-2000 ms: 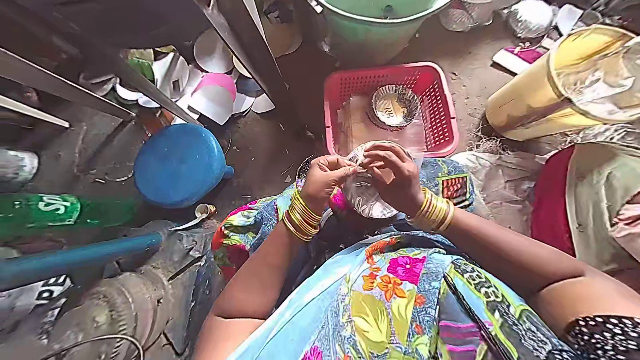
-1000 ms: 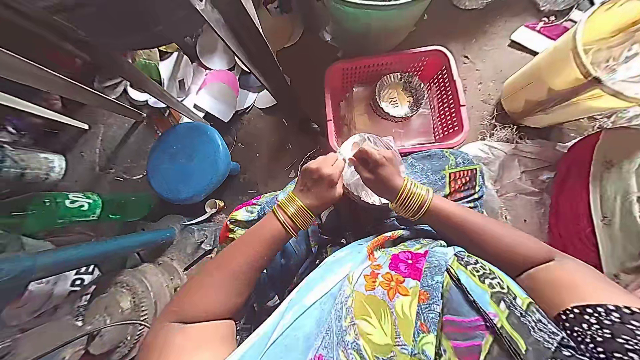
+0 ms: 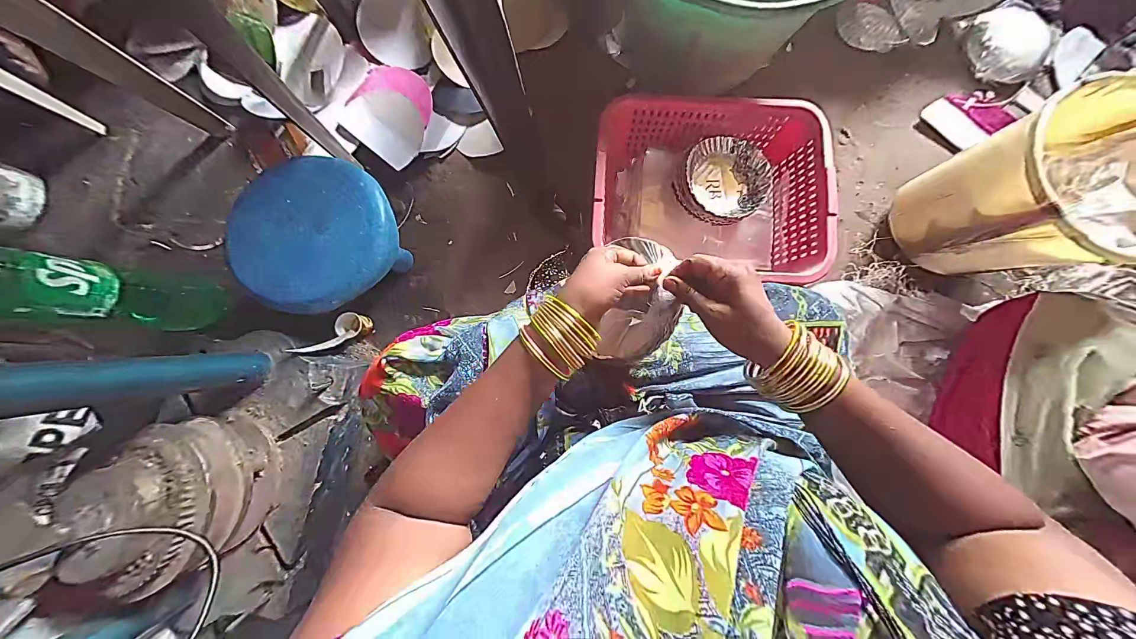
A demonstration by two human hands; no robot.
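My left hand (image 3: 611, 282) and my right hand (image 3: 729, 302) meet above my lap, both pinching the gathered top of a clear plastic bag (image 3: 641, 327). Round, silvery fluted items seem to lie inside the bag, which hangs below my fingers; its exact contents cannot be told. Just beyond my hands, a red plastic basket (image 3: 827, 213) rests on the ground. In it stands a stack of silver foil bowls (image 3: 726, 177) with fluted rims, on a flat brownish sheet.
A blue plastic stool (image 3: 311, 234) stands at the left, near a green plastic bottle (image 3: 169, 297) and a dusty machine (image 3: 169, 497). A green tub (image 3: 710, 40) is beyond the basket. At the right are a yellow container (image 3: 976, 200), a pink shoe (image 3: 972, 120) and a red-edged sack (image 3: 985, 382).
The bag's top was bunched between my closer-set hands a second ago; now my fingertips pinch it and the hands are slightly farther apart. The basket and foil bowls have stayed put.
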